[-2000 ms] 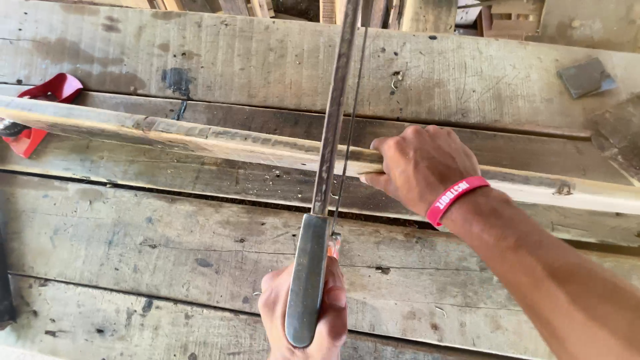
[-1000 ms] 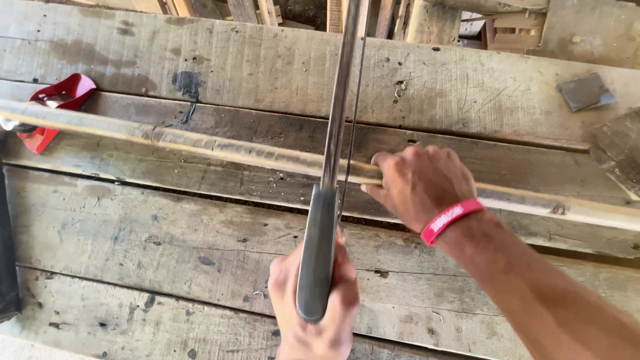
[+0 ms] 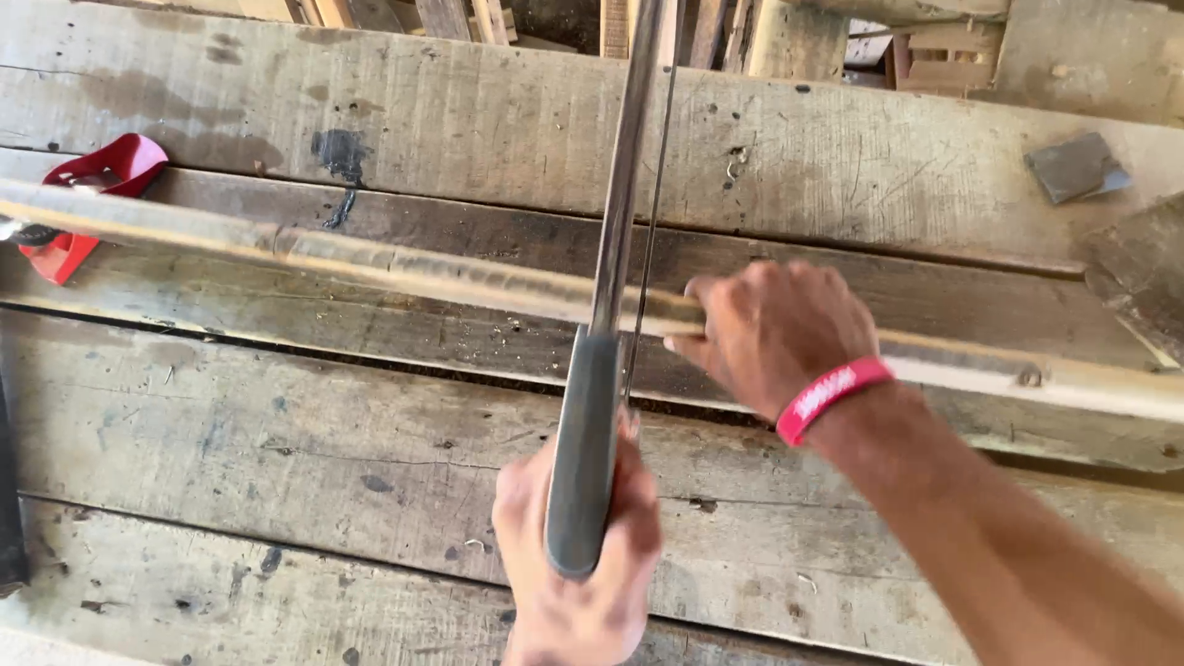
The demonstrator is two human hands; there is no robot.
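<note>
My left hand [image 3: 583, 555] is closed around the grey handle of a hacksaw [image 3: 585, 453], whose frame points away, up the view. The thin blade [image 3: 653, 240] runs along the frame's right side and crosses a long, slender pole [image 3: 425, 268], seemingly bamboo. Just right of the blade, my right hand [image 3: 786, 333], with a pink wristband [image 3: 832, 398] bearing writing, grips the pole from above. The pole lies slanted across the whole view, over wooden planks. Whether the blade has cut into it cannot be told.
A red metal tool [image 3: 111, 166], apparently a small hand plane, lies partly behind the pole at left. Dark flat pieces [image 3: 1078, 166] rest at upper right, near a weathered board [image 3: 1142, 268]. The planks [image 3: 416, 102] have gaps between them. Scrap wood [image 3: 795, 42] stands beyond the far edge.
Compared with two seconds ago, my left hand and the hacksaw handle are farther forward, up the view. My right hand stays on the pole.
</note>
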